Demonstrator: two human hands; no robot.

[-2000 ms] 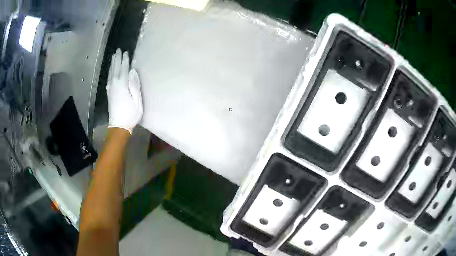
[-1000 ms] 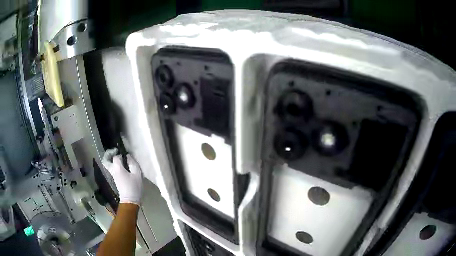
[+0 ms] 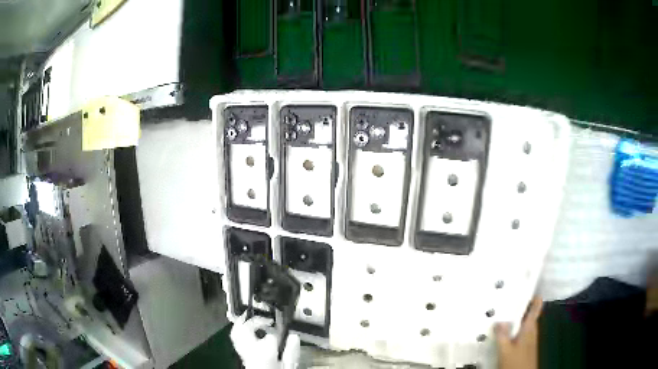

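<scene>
A white blister tray [image 3: 530, 238] lies in front of me with black phone middle frames in its pockets: a back row of several [image 3: 379, 230] and two at front left. The front right pockets hold no frames. My left hand [image 3: 263, 346], in a white glove, is at the tray's front left and holds a tilted black middle frame [image 3: 278, 288] over the front left pockets. Its fingertips are partly hidden by the frame. My bare right hand [image 3: 521, 342] holds the tray's front right edge; it is cut off by the picture's bottom.
A green belt [image 3: 346, 58] with black frames on it runs behind the tray. A white bench surface [image 3: 177, 187] shows left of the tray. Further left are a cream-yellow plate [image 3: 110, 124], grey machine parts and a black pad [image 3: 112, 288]. Blue sheets [image 3: 635, 180] lie at the right.
The tray, close to the camera and tilted before, now appears further away and level. My left hand has moved from the bench's left side to the tray and holds a frame. My right hand has come into view.
</scene>
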